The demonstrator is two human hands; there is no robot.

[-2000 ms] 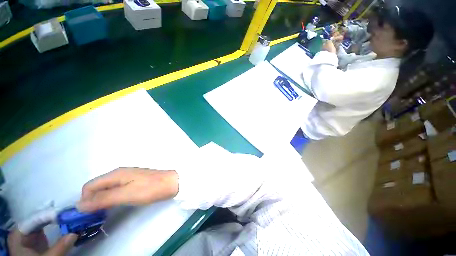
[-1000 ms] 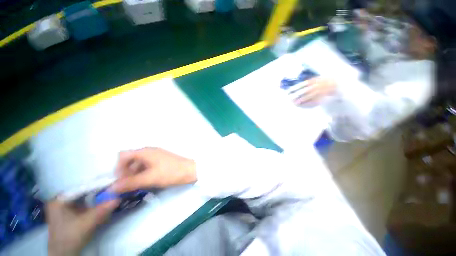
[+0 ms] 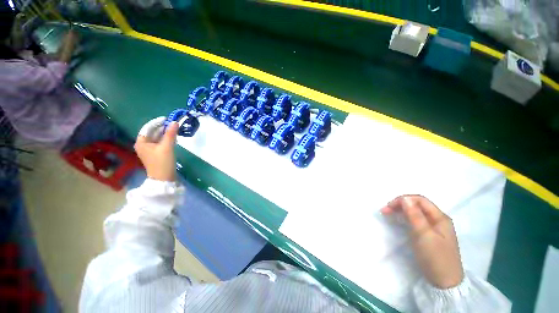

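My left hand (image 3: 158,147) holds a blue looped wristwatch (image 3: 184,121) by its strap, at the left end of the rows. Finished watches (image 3: 263,129) stand as closed blue loops in two tight rows on the far left part of the white work sheet (image 3: 355,183). My right hand (image 3: 427,235) is over the right part of the sheet, fingers bent and apart, with no watch seen in it. Pale covers show on some left fingertips.
Beyond the yellow edge (image 3: 392,122), a dark green conveyor carries white boxes (image 3: 515,77) and a teal box (image 3: 448,51). Another person's sleeve (image 3: 46,92) is at the far left. A red crate (image 3: 104,164) stands on the floor at left. Another white sheet is at the right edge.
The view has swung left to the watch rows. My hands, together at a blue watch before, are now apart. My left hand has carried a watch left to the rows; my right hand has let go.
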